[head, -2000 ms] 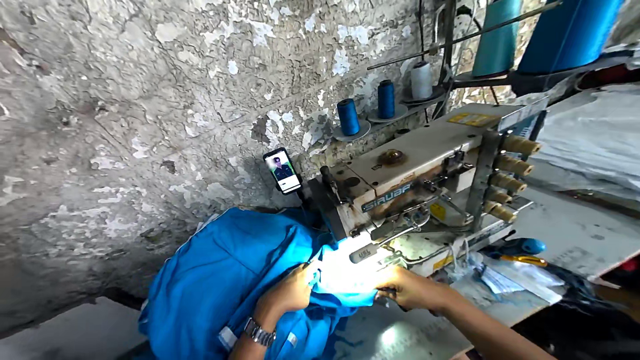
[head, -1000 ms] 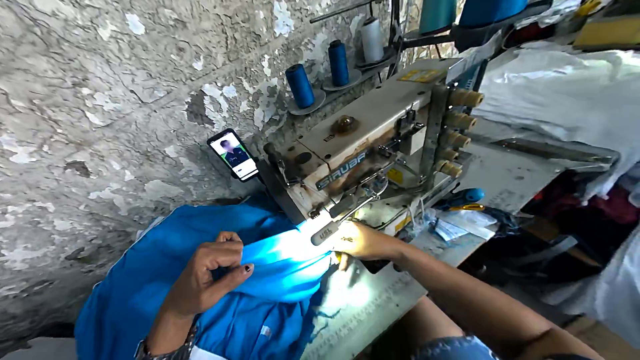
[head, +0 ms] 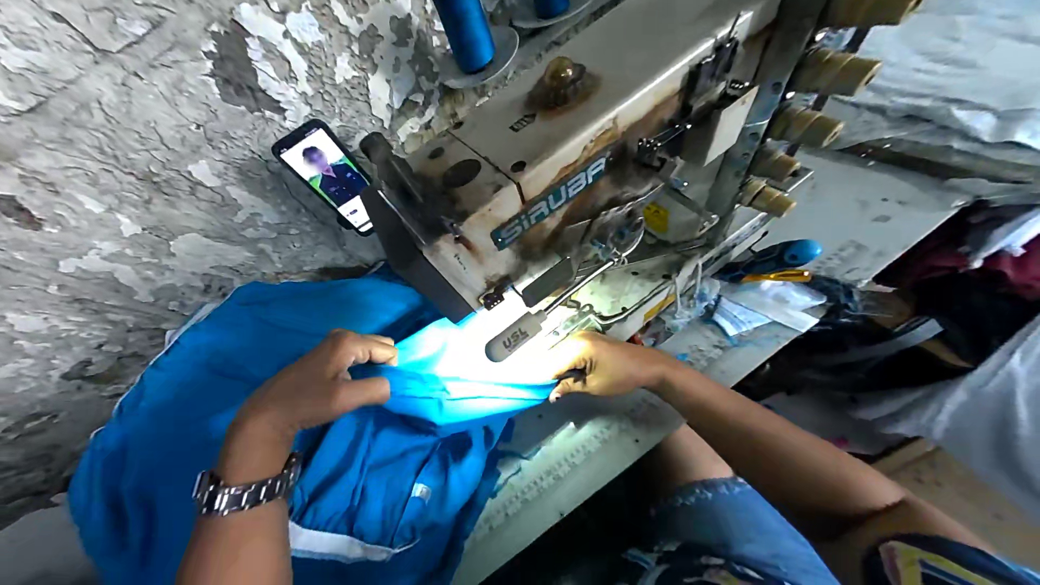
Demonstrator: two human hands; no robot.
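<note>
Blue fabric with white edging [head: 244, 349] is bunched to the left of a Siruba sewing machine [head: 561, 162] and runs under its head. My left hand [head: 317, 386], with a metal watch on the wrist, pinches the fabric between thumb and fingers left of the needle area. Close to the needle area on the other side, my right hand [head: 597, 366] grips the fabric's edge; something small and dark shows between its fingers, too unclear to name. A lamp marked USL [head: 516, 337] throws glare over the cloth, which hides the needle and presser foot.
A smartphone [head: 325, 175] leans near the peeling wall, beside the machine head. Blue thread cones [head: 467, 36] stand behind the machine. At the right, a blue-handled tool [head: 784, 256], a yellow-orange tool [head: 776, 276] and scraps [head: 764, 305] lie on the table [head: 561, 463]. White cloth hangs further right.
My left hand, raised above the fabric one second ago, is now lower and pinching it. The view has moved closer to the machine.
</note>
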